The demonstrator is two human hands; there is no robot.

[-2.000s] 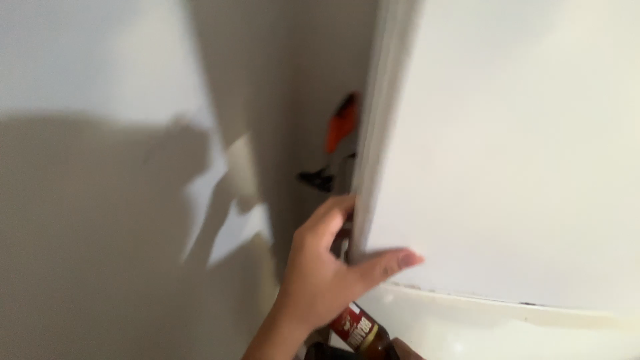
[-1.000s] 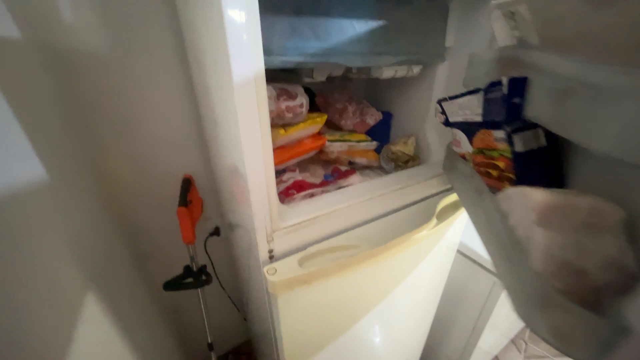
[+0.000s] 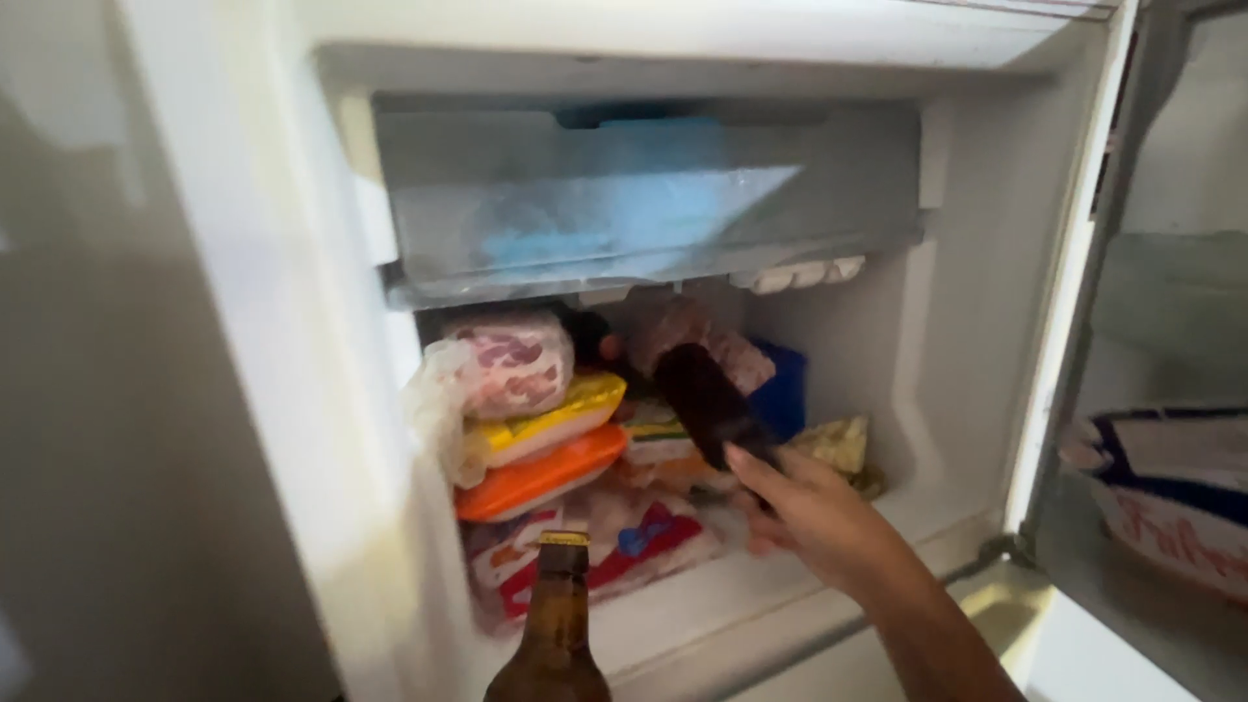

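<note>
My right hand reaches into the freezer compartment from the lower right. Its fingers are closed around the lower end of a dark bottle, which is tilted up and to the left in front of the frozen packages. Near the bottom edge of the view, a brown glass bottle with a gold crown cap stands upright; whatever holds it is out of view. My left hand does not show. Left of the dark bottle lie a bag of frozen meat, a yellow package and an orange package.
A translucent freezer drawer spans the top. Behind my right hand are a blue package and a crumpled yellowish bag. On the right, the open door carries a white and blue package. A wall is at the left.
Two seconds ago a hand was on the edge of a closed white door; the freezer now stands open. My right hand, unseen one second ago, is inside with a dark bottle. The view has moved closer.
</note>
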